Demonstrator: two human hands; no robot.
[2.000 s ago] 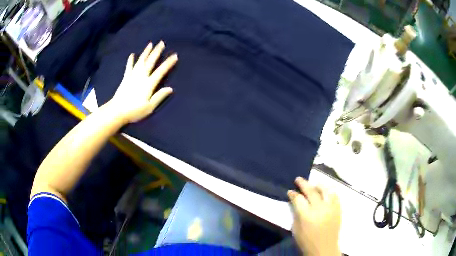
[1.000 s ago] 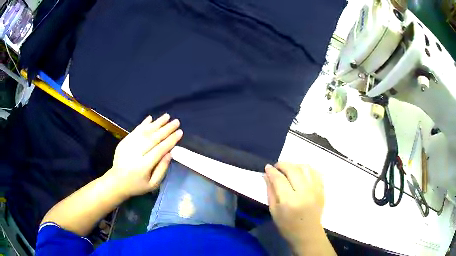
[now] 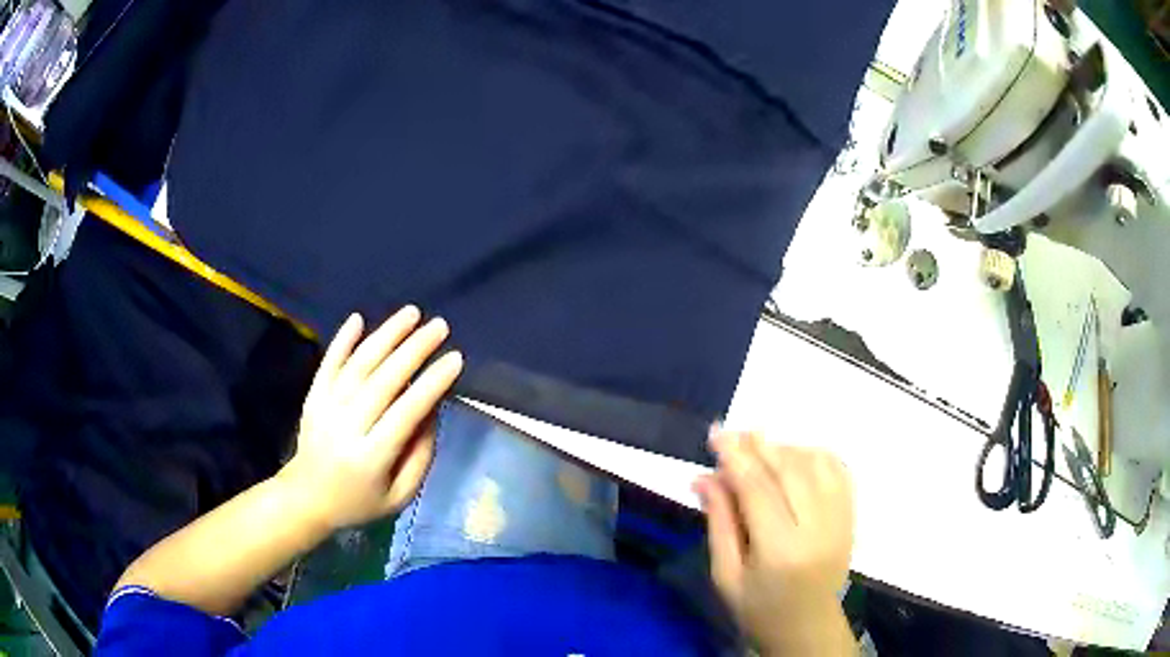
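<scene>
A wide navy garment panel [image 3: 513,193] covers the white table and reaches its front edge. My left hand [image 3: 372,417] lies flat, fingers spread, on the panel's near edge at the left. My right hand [image 3: 783,520] is at the panel's near right corner, thumb and index finger close to the cloth edge; whether they pinch it is unclear.
A white sewing machine [image 3: 982,103] stands at the right. Large black-handled scissors [image 3: 1023,436], silver snips [image 3: 1091,481] and a wooden-handled tool [image 3: 1105,411] lie near it. A yellow rail [image 3: 193,263] with dark cloth [image 3: 141,385] is at the left.
Over two seconds my left hand came down from mid-panel to the near edge. Since one second ago the panel's near edge and right corner have shifted slightly toward me, and my right hand moved slightly right.
</scene>
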